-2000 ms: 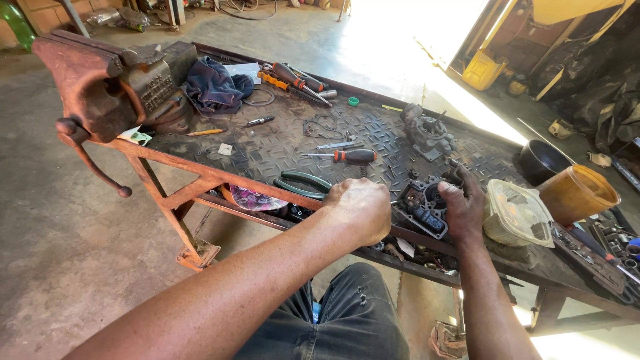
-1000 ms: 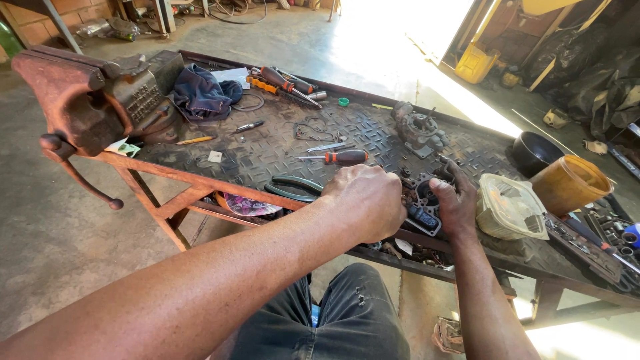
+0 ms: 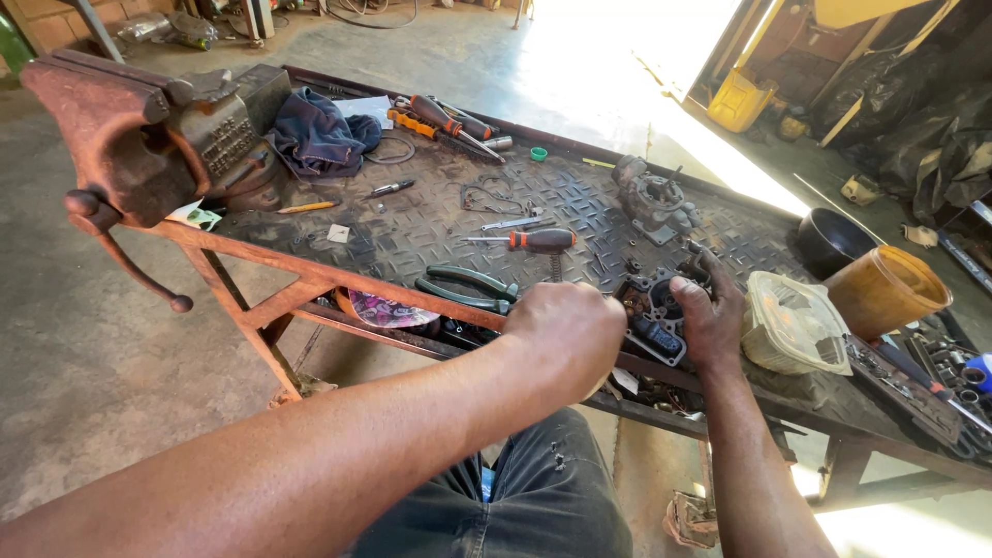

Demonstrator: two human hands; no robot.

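Observation:
My left hand [image 3: 570,341] is curled into a fist against the left side of a metal carburetor body [image 3: 659,314]; whatever it may grip is hidden by the hand. With its thumb on the near face, my right hand [image 3: 709,310] steadies that body at the bench's front edge. Just behind my left fist lie a small coil spring [image 3: 556,267] and a screwdriver with a black and orange handle [image 3: 542,241]. Green-handled pliers [image 3: 467,290] rest to the left of the fist. Another greasy metal carburetor part [image 3: 656,203] sits farther back.
A bench vise [image 3: 147,132] is fixed at the left end, beside a dark blue cloth [image 3: 316,139]. More screwdrivers [image 3: 436,115] lie near the back edge. To the right stand a clear plastic tub [image 3: 794,322], an amber container [image 3: 887,293], a black bowl [image 3: 835,239] and a socket tray [image 3: 903,387].

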